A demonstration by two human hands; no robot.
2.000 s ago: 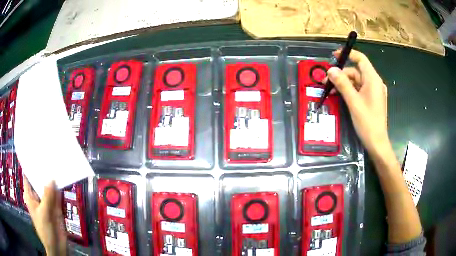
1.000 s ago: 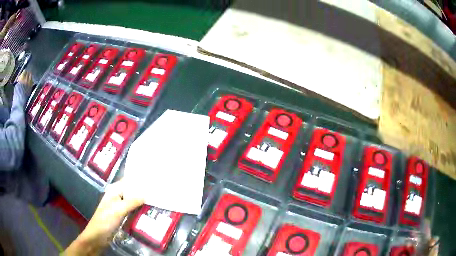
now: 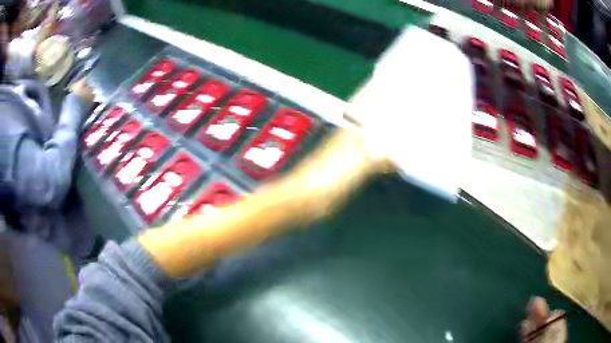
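My left hand [image 3: 365, 151], blurred, reaches across the bench and holds a blank white sheet [image 3: 429, 100]. The sheet hides part of a group of red phone units [image 3: 522, 134] on the pale board at the far right. My right hand [image 3: 546, 325] is small and partly cut off by the bottom edge at lower right; a slim dark tool [image 3: 559, 323] shows in it. A clear tray [image 3: 213, 161] with two rows of red phone units [image 3: 275, 144] lies at left, partly behind my left forearm.
A person's grey-blue sleeve [image 3: 40, 154] and hand are at the far left. The dark green bench [image 3: 388, 268] has a pale board [image 3: 516, 197] and a tan wooden board [image 3: 583, 248] on its far side. A green conveyor [image 3: 268, 40] runs behind a whitish rail, with more red units at upper right.
My left hand has moved right and away from me with the sheet. The tray in front of me has left the bench; red units now show on the pale board. The view has shifted.
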